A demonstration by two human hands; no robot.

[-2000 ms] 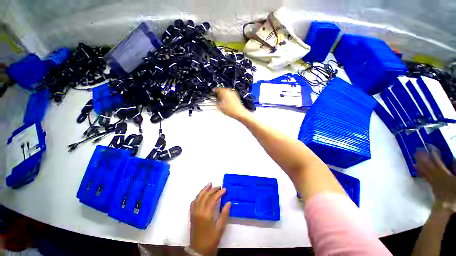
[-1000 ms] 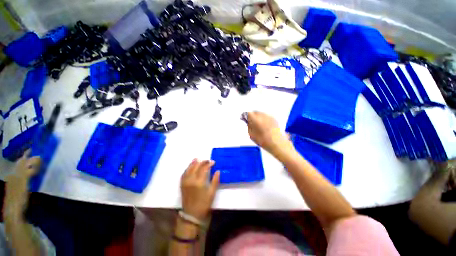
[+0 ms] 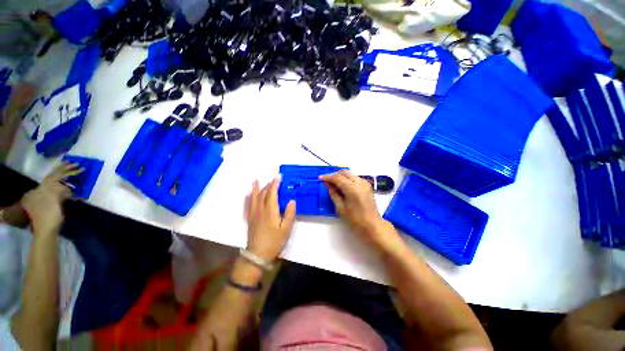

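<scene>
A blue insert tray (image 3: pixel 301 199) lies flat in front of me. My left hand (image 3: pixel 269 212) rests at its left edge, fingers apart, thumb on the near left part. My right hand (image 3: pixel 348 195) is over the tray's right part, thumb and fingertips closed on a black USB cable. The cable's coiled bundle (image 3: pixel 384 183) shows just right of my fingers, and a thin plug end (image 3: pixel 316 155) sticks out past the tray's far edge. A small dark and metallic plug shows in the tray's upper left recess. The exact grip is partly hidden by my fingers.
Filled trays (image 3: pixel 171 168) lie at left, their coils beyond the far edge. A big cable pile (image 3: pixel 267 41) is at the far side. A tall tray stack (image 3: pixel 473 130) and loose trays (image 3: pixel 438 218) are at right. Printed cards (image 3: pixel 408 72) lie behind. Other people's arms show at both sides.
My right hand has come from the cable pile to the tray, bringing a cable onto it. My left hand stays at the tray's left edge. The view has shifted.
</scene>
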